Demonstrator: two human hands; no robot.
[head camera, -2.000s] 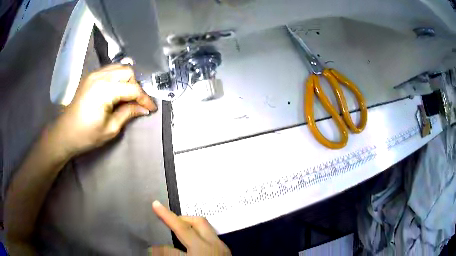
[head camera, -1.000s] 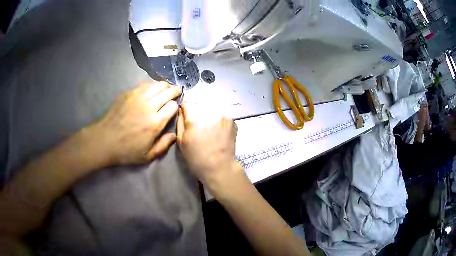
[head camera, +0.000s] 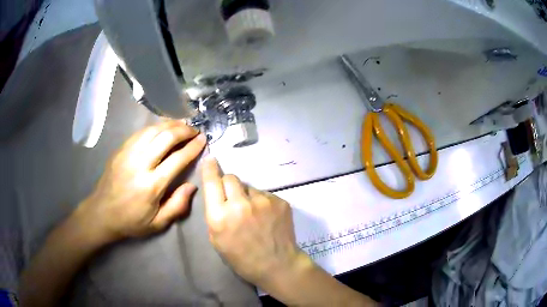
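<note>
The grey-taupe garment panel (head camera: 54, 180) covers the left side, its right edge running up to the presser foot (head camera: 201, 122). My left hand (head camera: 150, 180) lies on the panel, fingertips close to the foot, thumb apart from the fingers. My right hand (head camera: 249, 222) is just right of it, index fingertip at the panel's edge just below the foot; its thumb is hidden, so I cannot tell if it grips the cloth. The white sewing machine head (head camera: 141, 60) stands above. Orange-handled scissors (head camera: 399, 153) lie on the machine bed, blades pointing up and left.
A printed ruler scale (head camera: 384, 225) runs along the table's front edge. A small brown object (head camera: 509, 163) and a black item (head camera: 518, 140) lie at the table's right end. Pale grey cloth (head camera: 510, 246) is heaped at lower right. A white curved bar (head camera: 93, 96) stands left of the head.
Two seconds ago my right hand was lower and a dark strip showed along the edge. A second ago both hands met at the edge; now the view is closer and my fingertips are slightly apart.
</note>
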